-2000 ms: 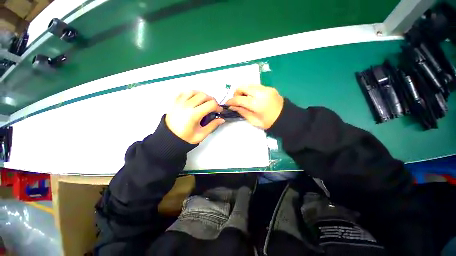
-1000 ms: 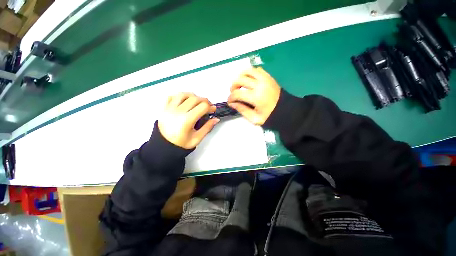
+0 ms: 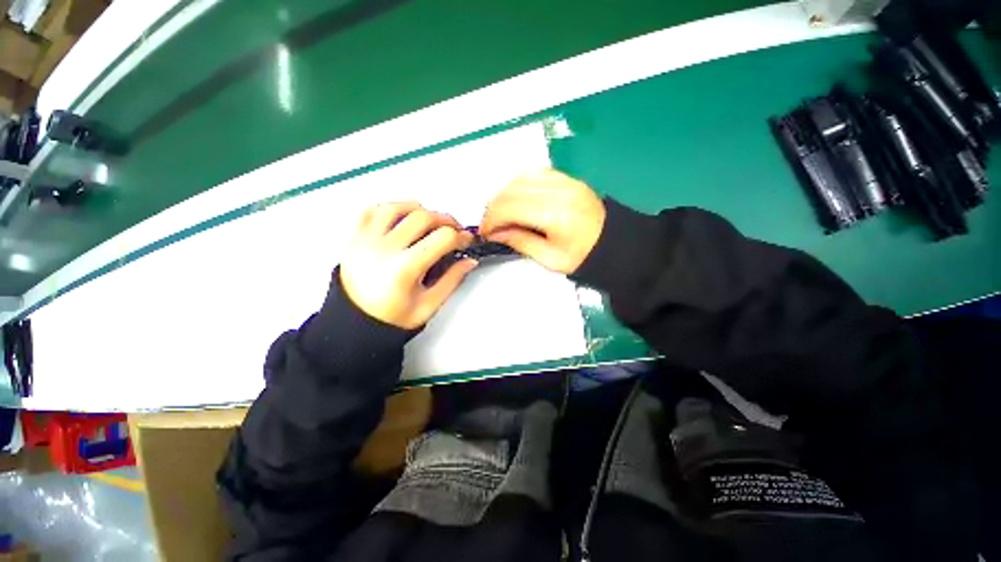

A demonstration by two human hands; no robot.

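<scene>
A slim black handle lies between my two hands over the white sheet. My left hand grips its left end, with the fingers curled over it and the thumb below. My right hand is on its right part, with bent fingers pressed at its top side. A small purple spot shows by the fingertips. The fingers cover most of the handle, and I cannot tell if a small part is pinched in them.
A pile of black handle shells lies on the green bench at the right. Black units are on the green belt at the far left. More black pieces lie at the sheet's left end. A brown carton stands below the bench edge.
Since one second ago, my right hand has come down and closed in over the handle's right part, hiding more of it. My left hand keeps its hold. The belt units sit farther left.
</scene>
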